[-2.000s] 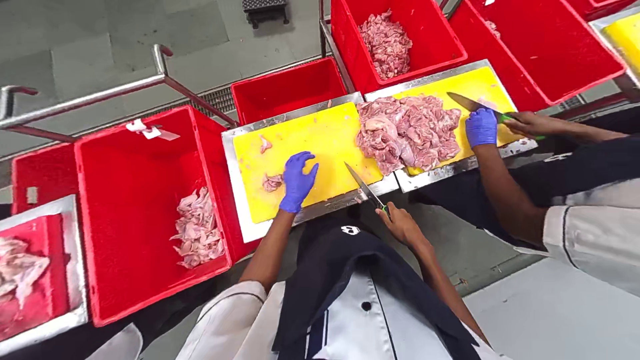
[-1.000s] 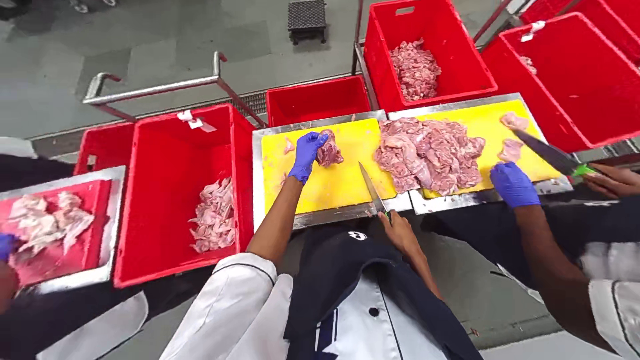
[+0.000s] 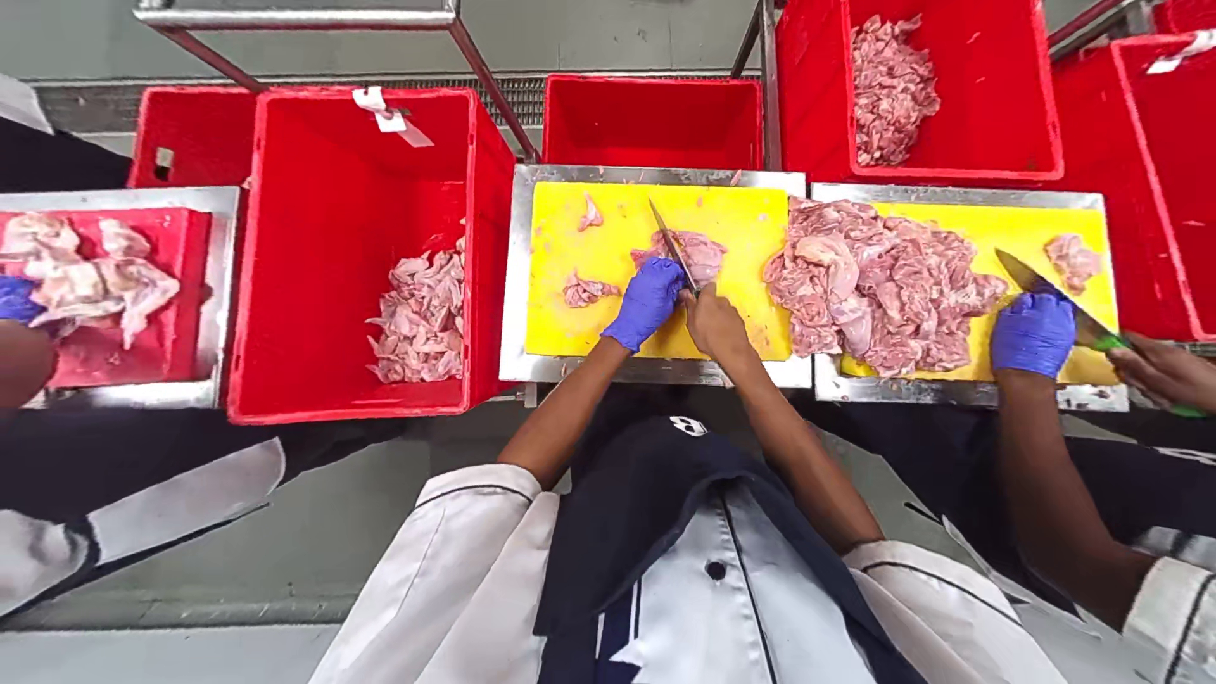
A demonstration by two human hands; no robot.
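Note:
On a yellow cutting board (image 3: 560, 328) set in a metal tray lies a piece of raw meat (image 3: 701, 255). My left hand (image 3: 650, 302), in a blue glove, is at the near edge of that piece; its fingertips are partly hidden. My right hand (image 3: 717, 325), without a glove, grips the handle of a knife (image 3: 668, 235), whose blade lies over the meat and points away from me. Two small meat scraps rest on the board's left part, one near the back (image 3: 591, 213) and one nearer to me (image 3: 587, 290). A large heap of raw meat (image 3: 879, 285) touches the board's right edge.
Left of my board stands a red crate (image 3: 323, 247) holding pale poultry pieces (image 3: 423, 318). Another red crate (image 3: 655, 119) is behind the board. A co-worker's gloved hand (image 3: 1034, 332) and knife (image 3: 1031, 275) are at the right board. A red board with poultry (image 3: 95, 271) is far left.
My left hand has lowered the meat it held up onto the board. My right hand has brought the knife over that meat. The view has shifted.

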